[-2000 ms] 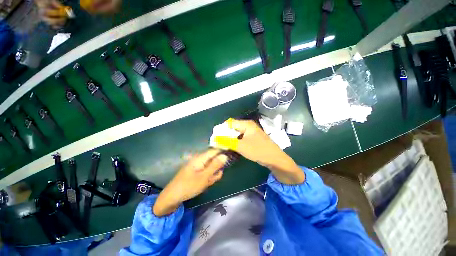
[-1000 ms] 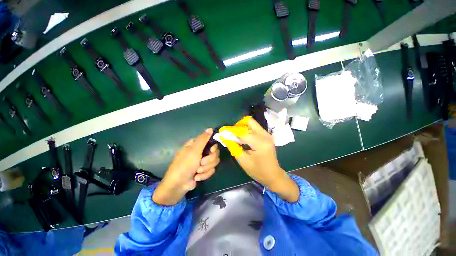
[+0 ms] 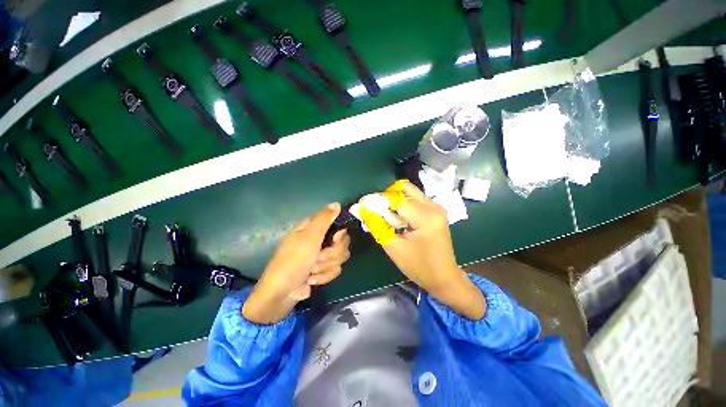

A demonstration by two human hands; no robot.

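Note:
My left hand [image 3: 306, 258] is shut on a black watch [image 3: 341, 222], with the thumb on top and the fingers curled beneath. Much of the watch is hidden by the hands. My right hand [image 3: 418, 230] has yellow-orange finger covers on its thumb and fingers. It pinches a white wipe [image 3: 376, 208] against the right end of the watch. The two hands are close together above the near part of the dark green bench.
A silver dispenser [image 3: 455, 135], black item [image 3: 408, 168], loose wipes [image 3: 451, 199] and bagged wipes [image 3: 535, 151] lie to the right. Watches are heaped at left [image 3: 127, 274] and far right [image 3: 700, 119]. More watches lie on the green belt [image 3: 199, 36]. A box holds white trays [image 3: 649, 326].
The right hand has moved from over the left hand to its right side, with the wipe. The left hand's fingers show more clearly around the watch. Belt watches have shifted right in view.

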